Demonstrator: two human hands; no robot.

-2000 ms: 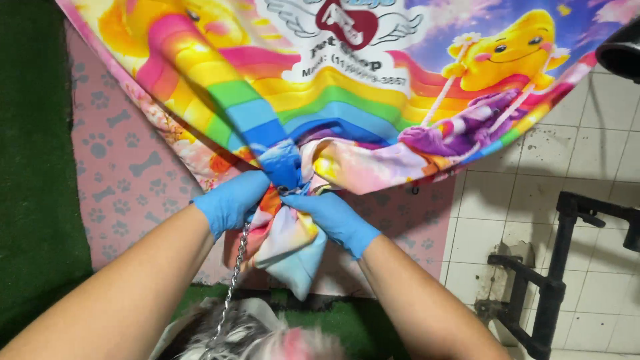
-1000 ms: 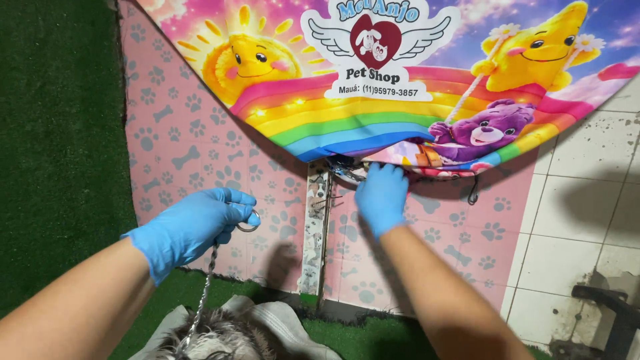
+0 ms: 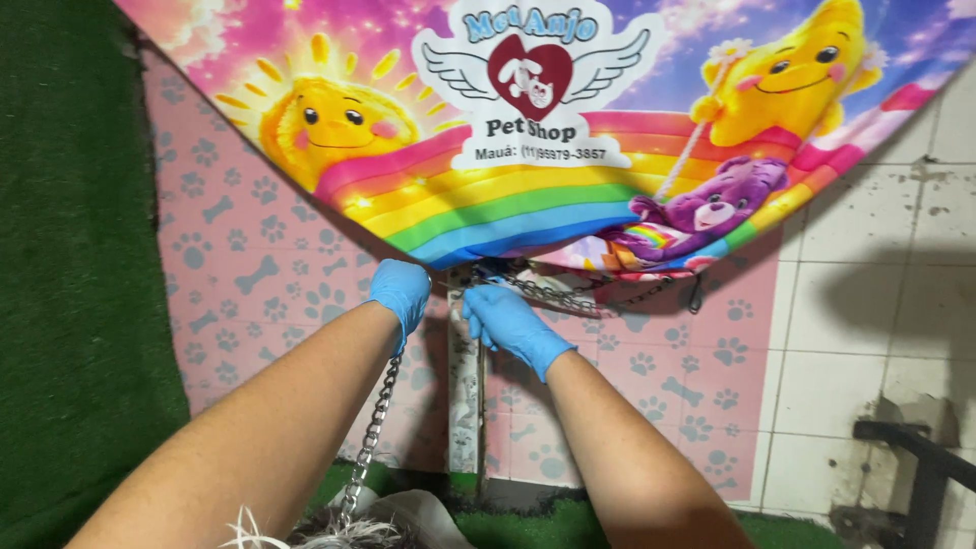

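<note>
A metal chain leash [image 3: 371, 438] runs down from my left hand [image 3: 401, 297], gloved in blue, which is closed on its upper end. The chain leads to an animal with grey and white fur [image 3: 347, 537] at the bottom edge. My right hand [image 3: 509, 324], also gloved in blue, is just right of a narrow post [image 3: 463, 396], with its fingers curled below the cloth's edge; what they hold is hidden. Other chains [image 3: 560, 293] hang directly above and right of it. Over both hands drapes a printed rainbow cloth [image 3: 534, 202] bearing cartoon figures and writing.
Pink sheeting with paw and bone prints [image 3: 252, 320] covers the surface behind. Green artificial turf [image 3: 69, 305] lies on the left and along the bottom. White tiles [image 3: 831, 320] are on the right, near a black metal bracket [image 3: 915, 457]. A pale cloth [image 3: 419, 515] is by the animal.
The cloth was bunched between both hands two seconds ago and now hangs loose. Since one second ago, my left hand has moved up and right with the chain, close to the post and my right hand.
</note>
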